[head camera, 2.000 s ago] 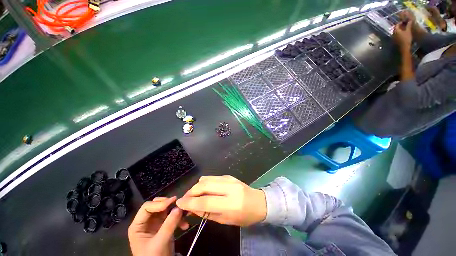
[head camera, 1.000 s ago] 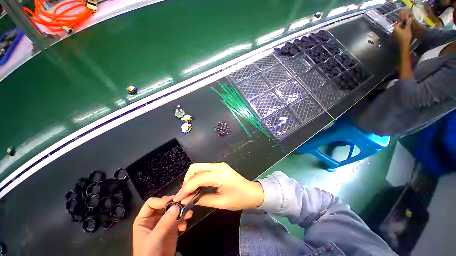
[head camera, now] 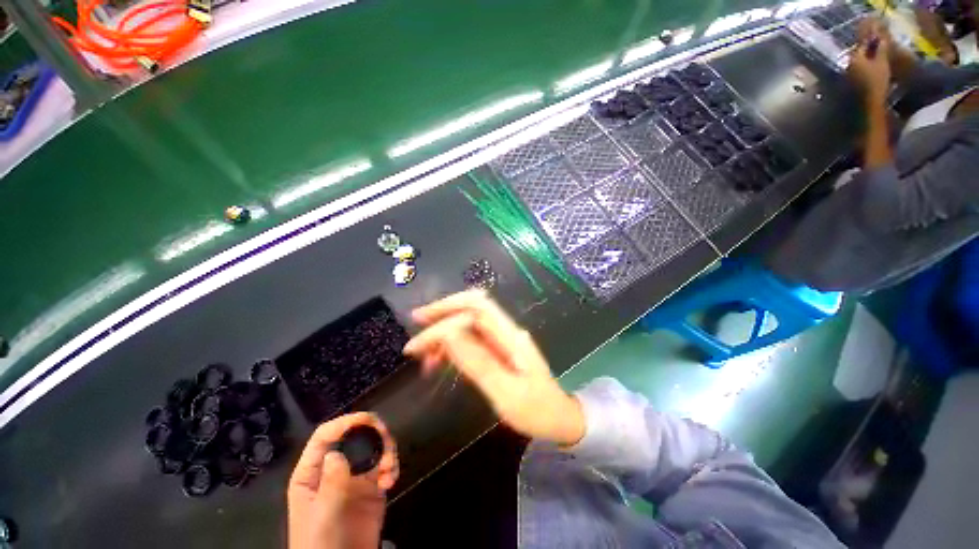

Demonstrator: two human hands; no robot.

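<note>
My left hand (head camera: 335, 483) holds a black round ring housing (head camera: 361, 448) between thumb and fingers, low in the middle of the view. My right hand (head camera: 488, 359) is raised above the bench, right of the black parts tray (head camera: 349, 359), fingers extended and blurred. I cannot tell whether it still holds the tweezers. A small pile of tiny dark-silver parts (head camera: 480, 275) lies just beyond its fingers. The tray is filled with tiny black parts. A heap of black rings (head camera: 209, 424) lies left of the tray.
Small round modules (head camera: 403, 273) lie above the tray. Green strands (head camera: 515, 236) lie beside the clear tray (head camera: 633, 204), whose far cells hold black lumps. The green belt (head camera: 322, 97) runs behind a white rail. A person (head camera: 891, 204) sits at right, near a blue stool (head camera: 741, 306).
My right hand has left the ring and moved up and right, toward the tiny-parts pile. My left hand still holds the ring, now tilted face up. Modules on the belt have moved left.
</note>
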